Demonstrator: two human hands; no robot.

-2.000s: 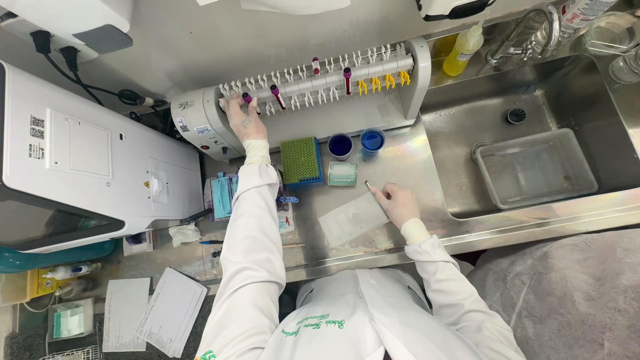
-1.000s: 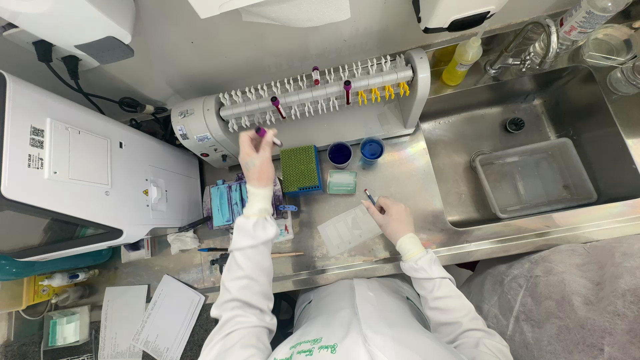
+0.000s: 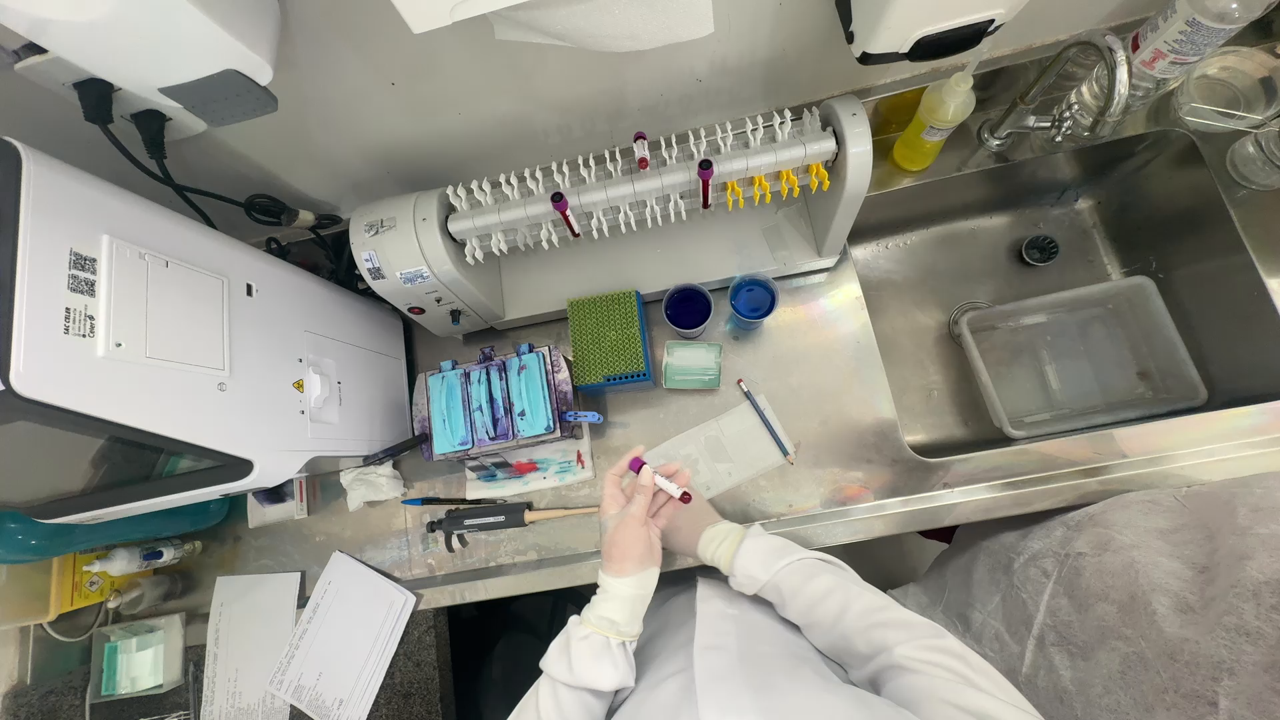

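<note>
Low in the middle of the view, a purple-capped blood tube with a white label lies across my gloved hands. My left hand has its fingers around the cap end. Against it, partly behind, my right hand is near the tube's lower end; whether it grips the tube is unclear. A pencil rests on a pale sheet with glass slides just above my hands. The tube rotator at the back carries several clips and three purple-capped tubes, one of them the tube near the yellow clips.
Behind my hands are a green-topped rack, two cups of blue liquid and a slide box. A blue-stained tray and a pipette lie left. A steel sink with a plastic tub is right.
My left hand has brought the tube from beside the rotator down toward my body. My right hand has let go of the pencil, now on the sheet, and moved left to meet my left hand.
</note>
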